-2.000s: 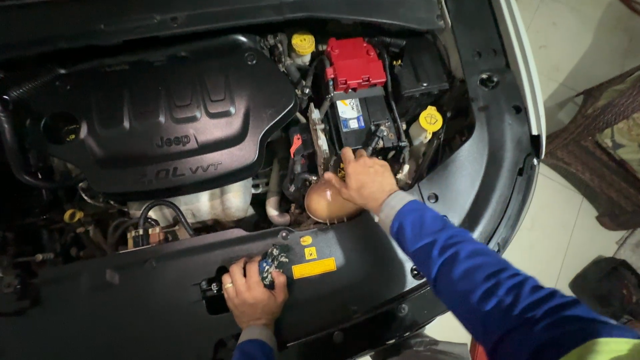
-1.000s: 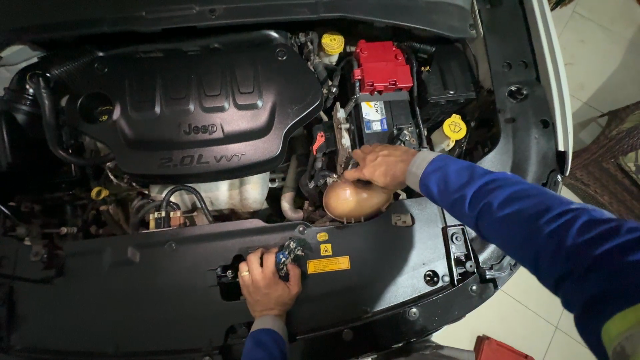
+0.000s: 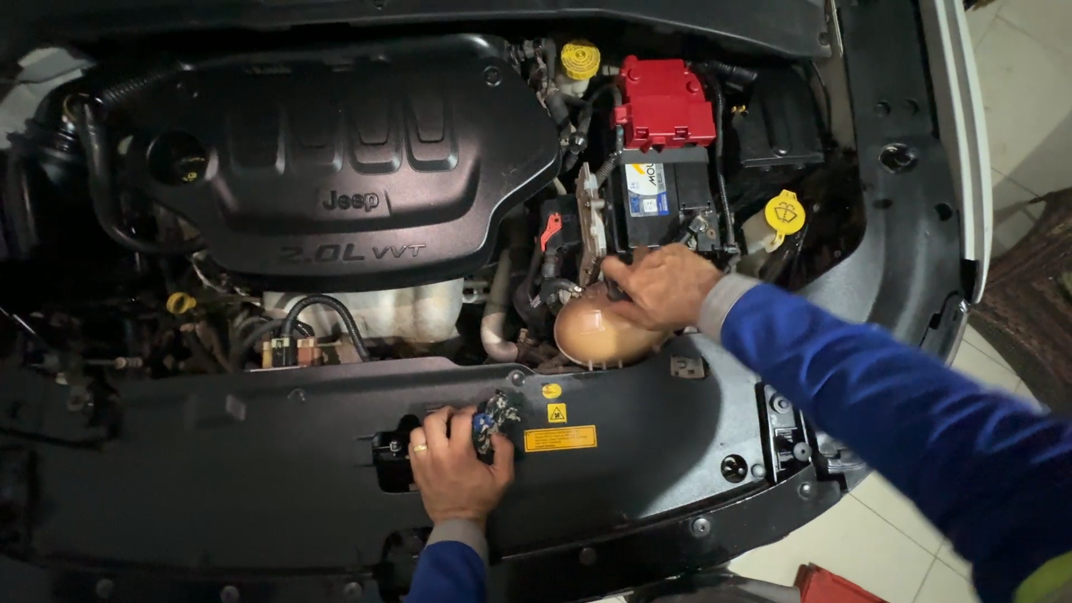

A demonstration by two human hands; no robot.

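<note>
In a car's engine bay, my left hand (image 3: 461, 465) rests on the black radiator cover panel (image 3: 276, 461) and grips a crumpled dark patterned rag (image 3: 496, 419) between thumb and fingers. My right hand (image 3: 666, 289) is at the cap area of the translucent, brownish coolant reservoir (image 3: 599, 331), its fingers curled over the top. The cap is hidden under the hand, so its grip there is not clear. Just behind that hand stands the car battery (image 3: 657, 197) with a red terminal cover (image 3: 666, 102).
The black plastic engine cover (image 3: 352, 159) fills the left and centre. A yellow washer fluid cap (image 3: 785, 216) lies right of the battery, and a yellow brake fluid reservoir cap (image 3: 579, 60) behind. Hoses (image 3: 498, 314) run left of the reservoir. A red object (image 3: 837, 584) is on the tiled floor.
Over the two seconds my right hand stays at the reservoir's top, with its fingers shifting and curling there. My left hand keeps the rag on the panel. The view has shifted somewhat.
</note>
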